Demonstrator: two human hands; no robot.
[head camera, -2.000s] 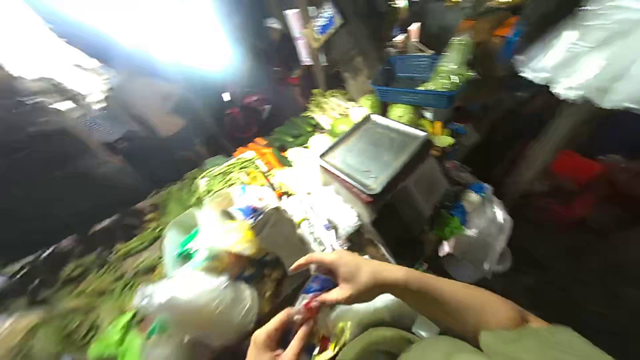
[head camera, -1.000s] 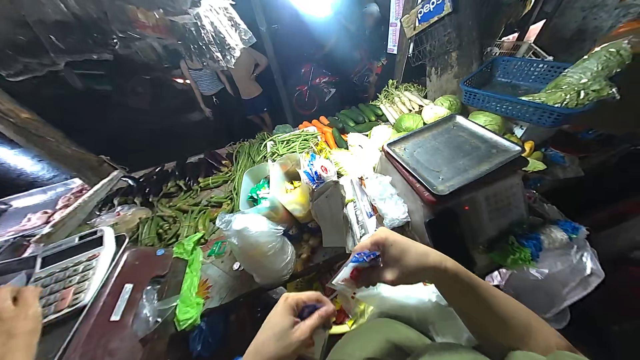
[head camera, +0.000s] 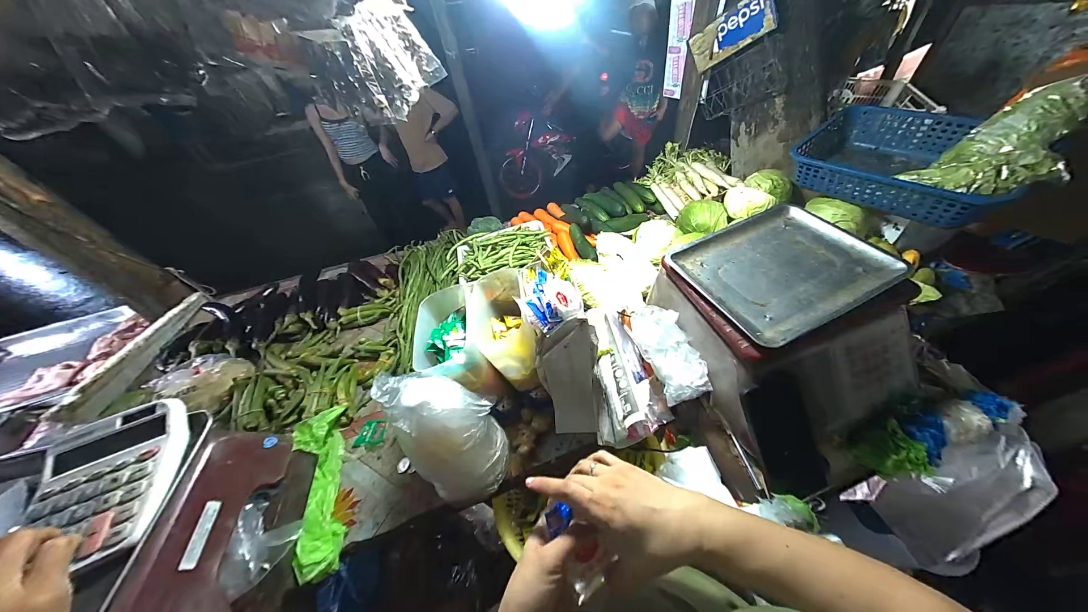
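Low at the centre, my left hand (head camera: 544, 568) holds a small clear plastic packet (head camera: 588, 554) with blue and red parts. My right hand (head camera: 633, 514), wearing a ring, lies across the packet from the right with its index finger stretched out; its thumb side and palm are hidden. Just beyond the hands are a knotted white plastic bag (head camera: 450, 433), a grey carton (head camera: 569, 378) and long printed packages (head camera: 620, 387). A yellow basket (head camera: 510, 527) shows partly beneath, left of my hands.
Another person's hand (head camera: 36, 569) rests by a calculator (head camera: 110, 476). A scale with a metal tray (head camera: 786, 272) stands right. Eggplants (head camera: 323, 297), green beans (head camera: 501, 251), carrots (head camera: 557, 229) and cabbages (head camera: 704, 217) cover the stall. A blue basket (head camera: 901, 183) is at back right. People (head camera: 425, 136) stand beyond.
My hands have come closer together, and my right hand has moved down over the packet that its fingers pinched a second ago. The view has swung left since the oldest frame.
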